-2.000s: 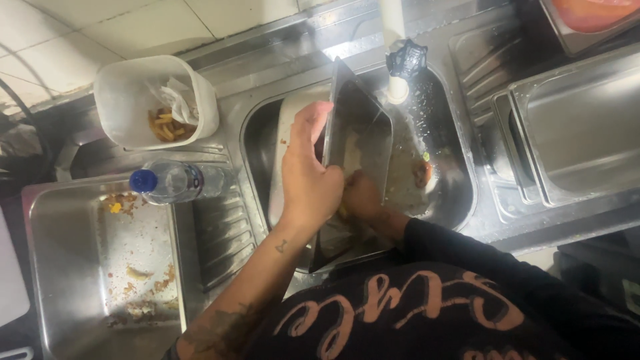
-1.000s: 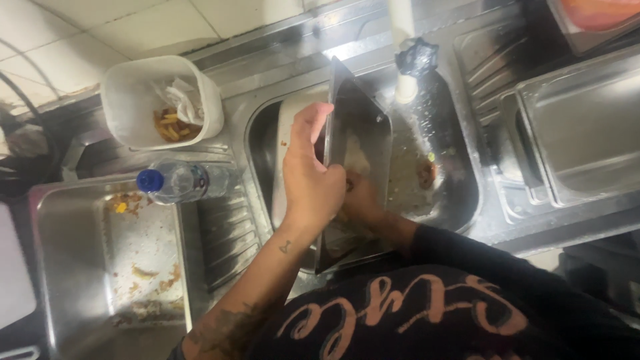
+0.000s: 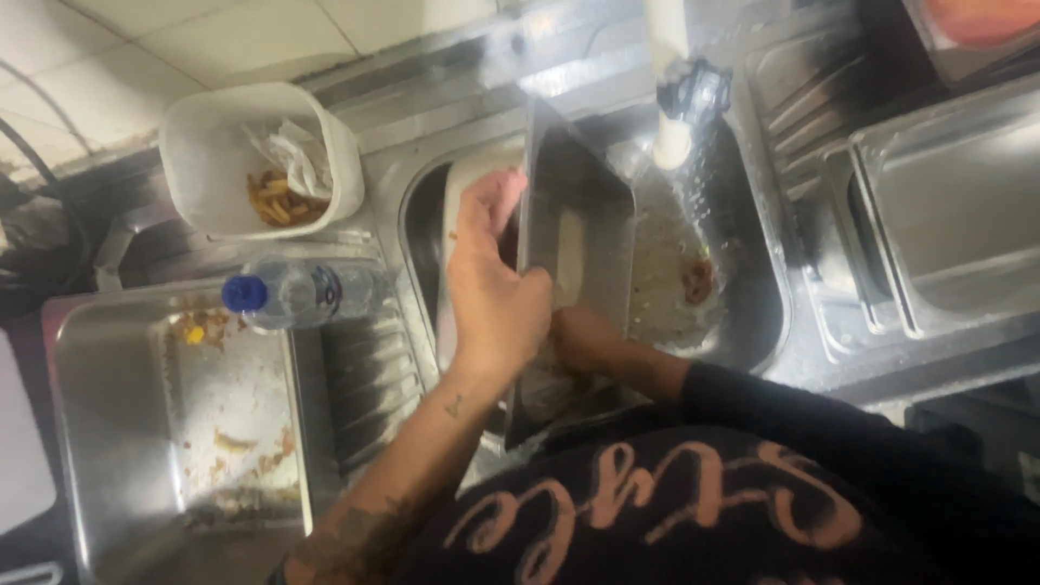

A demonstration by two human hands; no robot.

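A stainless steel food pan [image 3: 597, 195] is held tilted on its side over the sink basin [image 3: 776, 284]. My left hand [image 3: 496, 276] grips its near-vertical rim, thumb on the inner side and fingers behind. My right hand [image 3: 581, 337] is inside the pan, low down; its fingers are blurred and partly hidden, so whether it holds anything cannot be told. Behind my left hand, a pale container [image 3: 467, 175] sits in the basin's left part. Above the basin hangs a white faucet spout [image 3: 673, 142] with dark plastic tied round it; water droplets show beside it.
At left lies a soiled steel pan [image 3: 236, 398] with food scraps. A capped plastic bottle [image 3: 296, 294] lies on the drainboard below a white tub [image 3: 345, 171] holding fries and crumpled paper. Stacked steel pans [image 3: 959, 211] stand on the right. Food bits [image 3: 697, 280] lie in the basin.
My right hand has shifted slightly within the tilted pan. My left hand keeps its grip on the rim.
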